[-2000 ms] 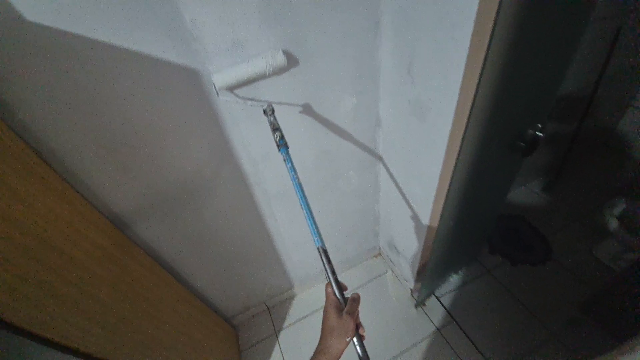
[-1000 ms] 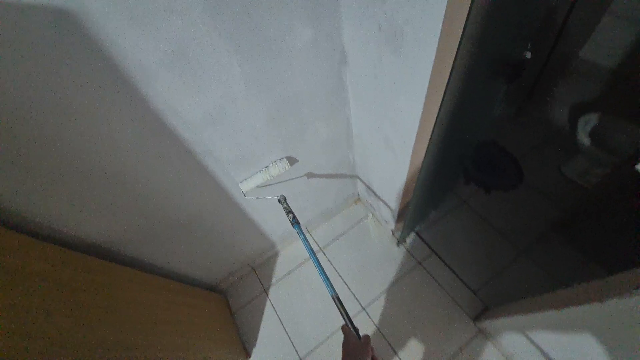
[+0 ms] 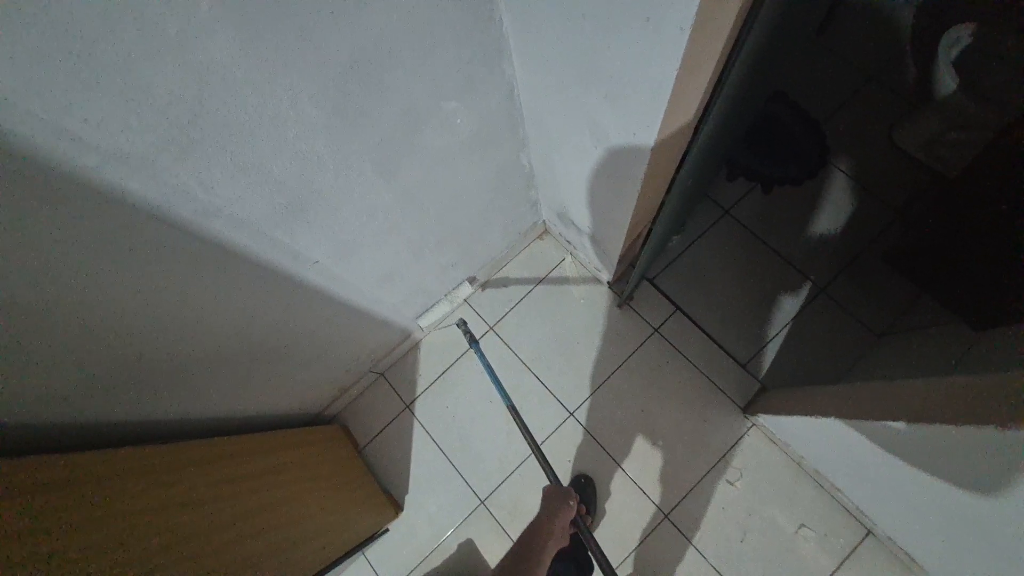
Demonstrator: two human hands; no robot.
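My left hand (image 3: 560,506) is closed around the dark lower part of a long extension pole (image 3: 524,432), which runs from the bottom edge up and to the left. Its upper section is blue. At the far end, a wire frame carries a white paint roller (image 3: 446,304), lying along the foot of the pale wall (image 3: 344,160), at the top of the baseboard. Whether the roller presses on the wall is hard to tell. My right hand is out of view.
A wooden panel (image 3: 184,504) fills the lower left. Beneath my hand is a dark shoe (image 3: 585,492) on the white floor tiles (image 3: 544,344). At the right, a door frame (image 3: 676,128) borders a dark room with a dark round object (image 3: 780,144) on its floor.
The roller has moved down the wall, from high up two seconds ago to the baseboard now. My left hand stays on the pole. The view has tilted down and shows more floor.
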